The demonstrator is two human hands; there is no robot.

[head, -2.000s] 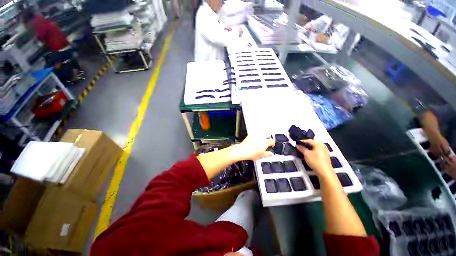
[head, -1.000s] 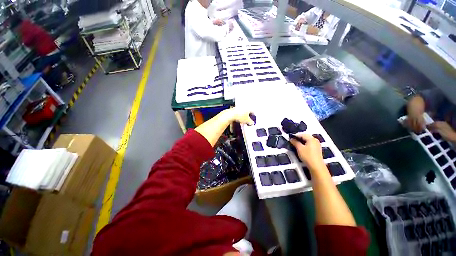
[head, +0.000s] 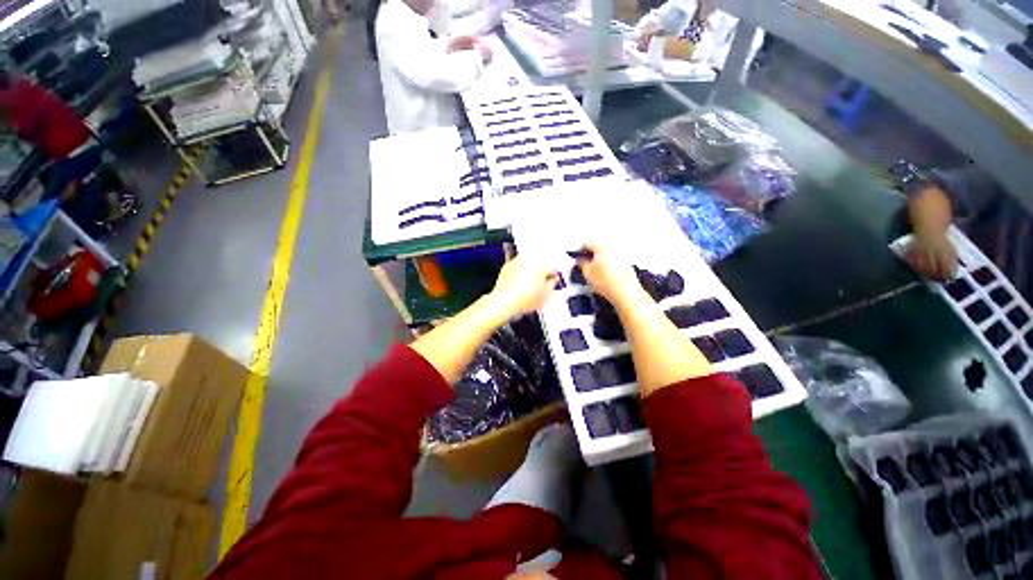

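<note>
The white foam tray [head: 793, 389] lies on the bench in front of me, with small black parts [head: 612, 417] in its pockets and a loose heap of black parts [head: 659, 281] on its upper right area. My left hand [head: 528, 281] is at the tray's left edge, with a bit of black at its fingertips. My right hand [head: 605, 272] is close beside it, its fingers on a small dark part. My right forearm crosses the tray and hides some pockets. The exact grip of both hands is small and blurred.
A clear blister tray [head: 884, 499] of dark parts and a crumpled clear bag [head: 844, 385] lie right. Bags of parts [head: 725, 215] lie beyond the tray. Black straps rest on a white sheet [head: 413, 170] at left. An open carton [head: 498, 444] stands by my knees. Another person's hand [head: 931, 227] is at right.
My right hand has moved left and away from the heap, to beside my left hand. My left hand has shifted slightly down and left in view. The camera view has shifted right.
</note>
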